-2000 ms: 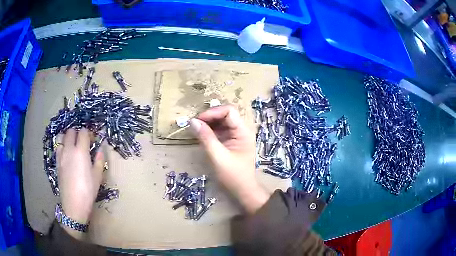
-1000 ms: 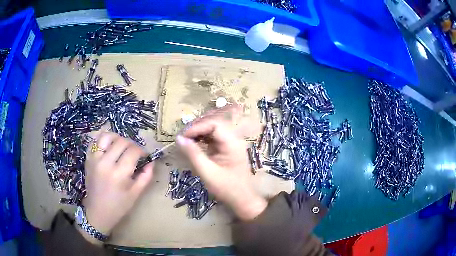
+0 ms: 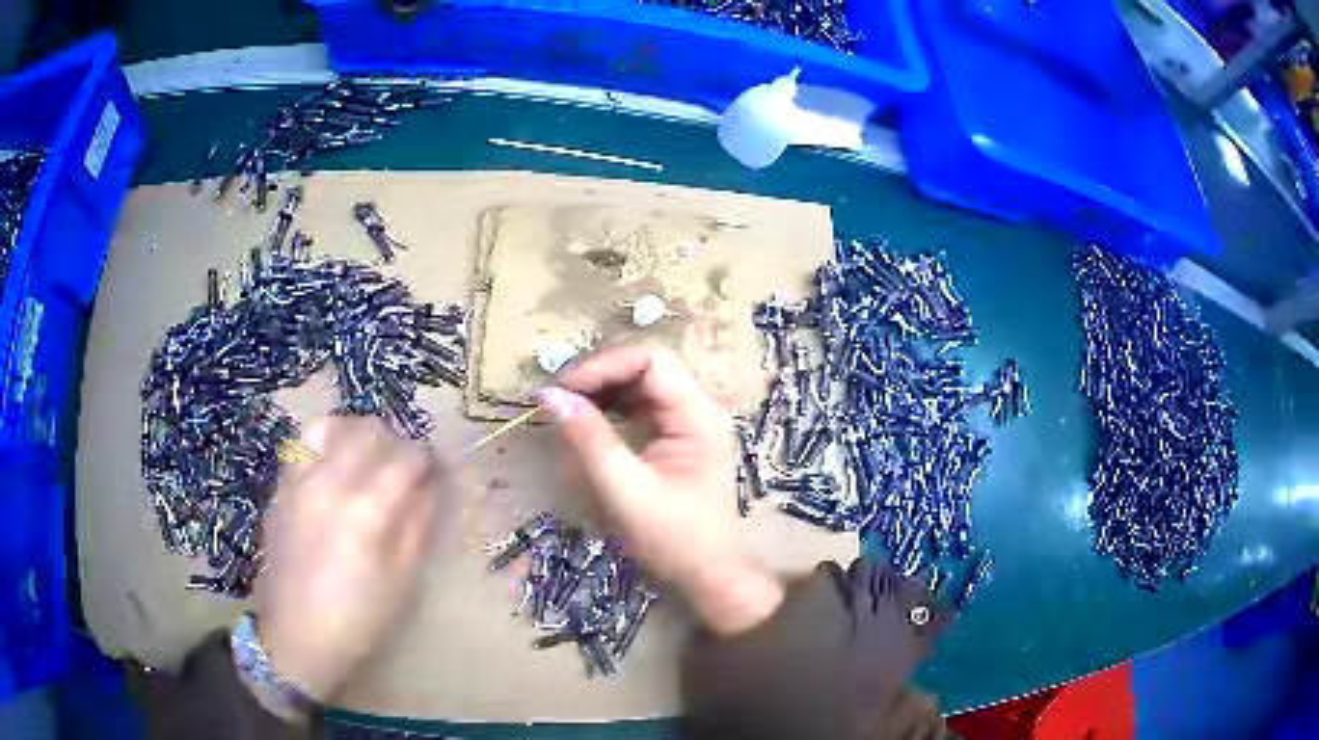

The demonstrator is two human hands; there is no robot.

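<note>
My right hand (image 3: 658,484) pinches a thin pale yellow stick (image 3: 506,429) that points down-left toward my left hand. My left hand (image 3: 355,542) is blurred by motion, its fingers curled near the stick's tip; whether it holds a part cannot be made out. A stained tan pad (image 3: 506,275) lies above my right hand with two small white blobs, one of them (image 3: 650,310) at its middle. The left heap of dark metal parts (image 3: 217,383) curves around my left hand. The middle heap (image 3: 579,586) lies between my wrists on the cardboard sheet (image 3: 434,680).
The right heap of parts (image 3: 897,390) crosses the cardboard's right edge. A dense heap (image 3: 1157,419) lies far right on the green bench. Loose parts (image 3: 326,123), a long pale rod (image 3: 576,153) and a white bottle (image 3: 758,122) lie behind. Blue bins (image 3: 1063,130) stand at the back and left.
My left hand has come out of the left heap to the stick's tip. The dark part seen in its fingers a second ago is no longer visible. The middle heap reaches slightly farther right.
</note>
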